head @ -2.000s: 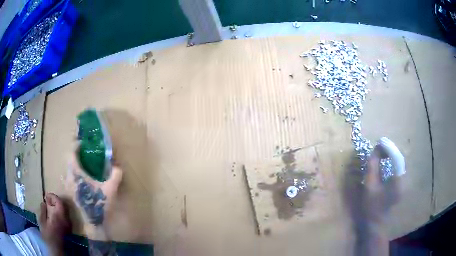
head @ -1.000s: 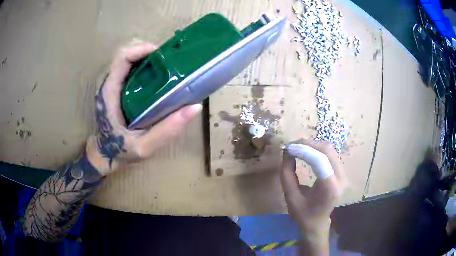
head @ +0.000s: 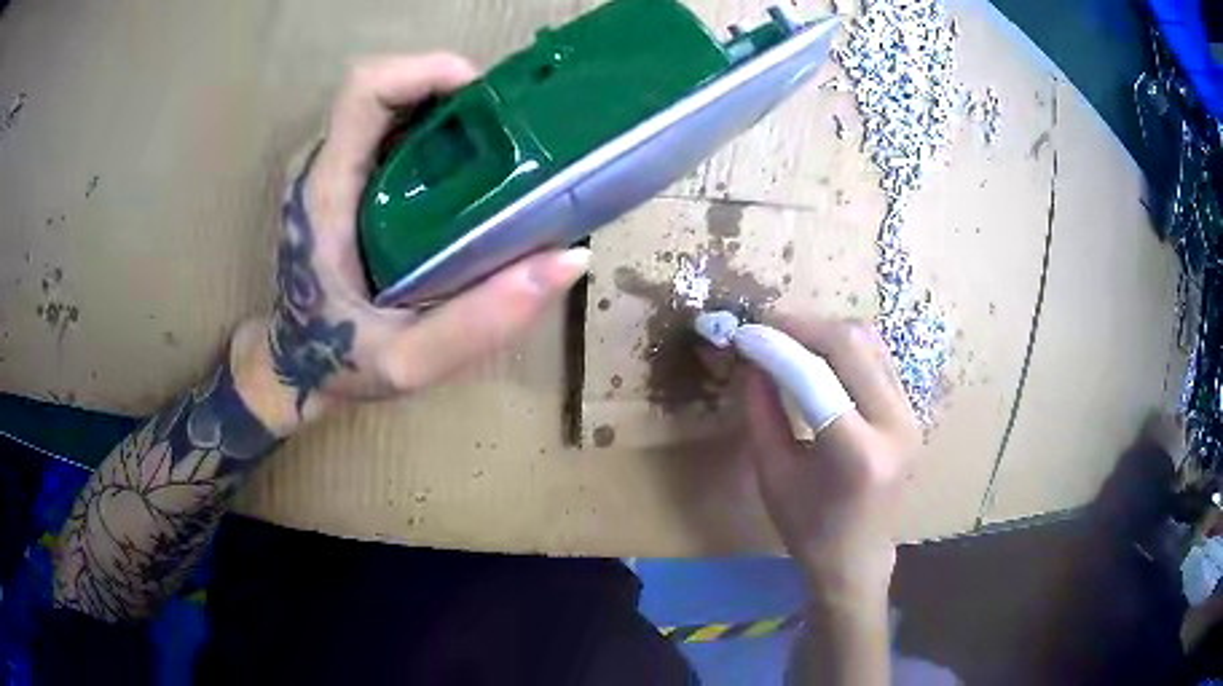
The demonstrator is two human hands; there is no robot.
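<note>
My left hand [head: 352, 315] holds the glossy green housing [head: 577, 101] up over the cardboard, tilted, with its silver rim [head: 590, 194] facing lower right. Its thumb presses along the rim. My right hand [head: 838, 449], with a white finger cot [head: 801, 379] on one finger, has its pinched fingertips at the white cap [head: 715, 326] on the cardboard pad [head: 624, 402]. A tiny fastener appears between the fingertips, though it is small and partly hidden. A brown wet stain [head: 677, 375] surrounds the cap, with loose silver bits [head: 692, 280] beside it.
A long pile of small fasteners [head: 905, 81] runs down the cardboard sheet [head: 999, 215] right of the pad. Dark glossy parts [head: 1180, 228] and a blue bin [head: 1191, 40] lie at the right edge. Yellow-and-black tape [head: 731, 629] shows on the floor below.
My right hand has moved from right of the stain to the white cap. My left hand brought the housing in from the left, and it has since shifted slightly up and right.
</note>
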